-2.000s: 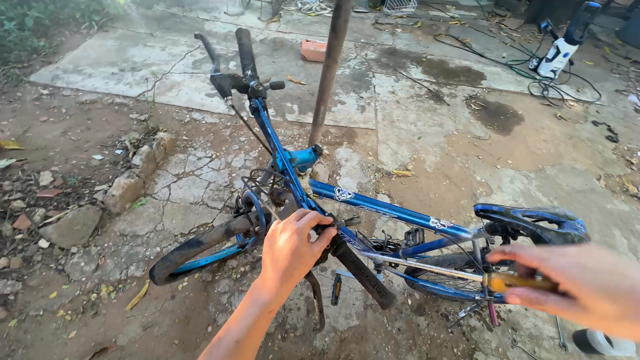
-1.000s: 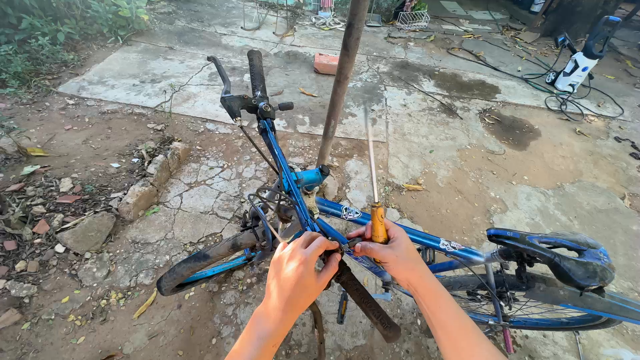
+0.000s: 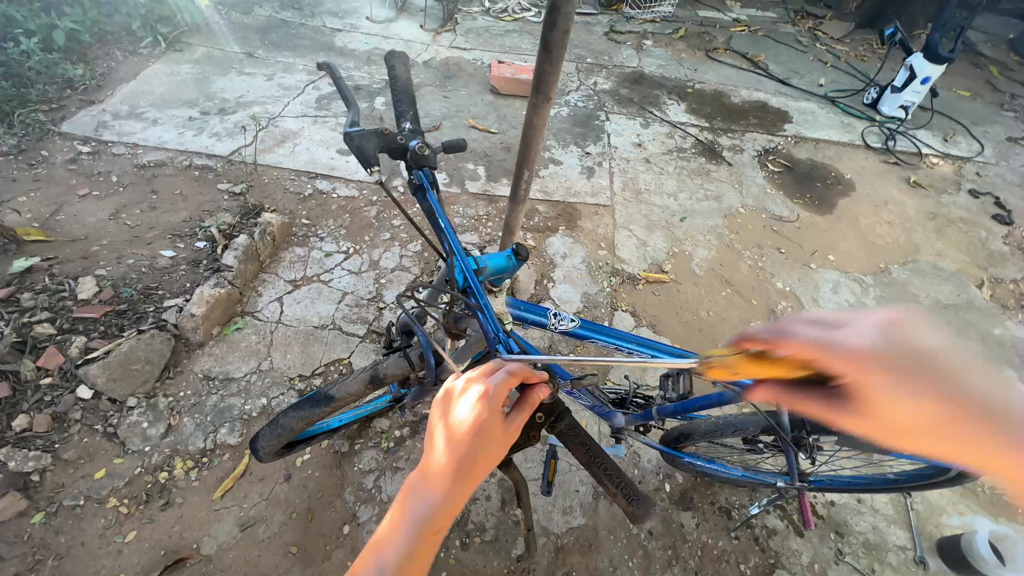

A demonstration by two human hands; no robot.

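A blue bicycle with its handlebar (image 3: 472,280) turned across the view stands before me. My left hand (image 3: 480,416) pinches something small at the bar, beside the black brake lever clamp of the near rubber grip (image 3: 600,468); its fingertips hide what they hold. My right hand (image 3: 864,376), blurred, grasps the yellow handle of a screwdriver (image 3: 608,362). The long metal shaft lies level and points left, its tip by the bar just above my left fingertips. The far grip (image 3: 402,92) and brake lever (image 3: 340,96) are at the top.
A metal pole (image 3: 538,120) rises behind the handlebar. Further back lie a brick (image 3: 512,78) and a white pressure washer (image 3: 908,86) with coiled hose. Broken concrete and a stone (image 3: 128,366) are at left. A wrench (image 3: 915,532) and a white container (image 3: 980,552) are at lower right.
A second ago the screwdriver stood upright with my right hand close to my left; now it lies level and the right hand is further right. The left hand stays at the bar.
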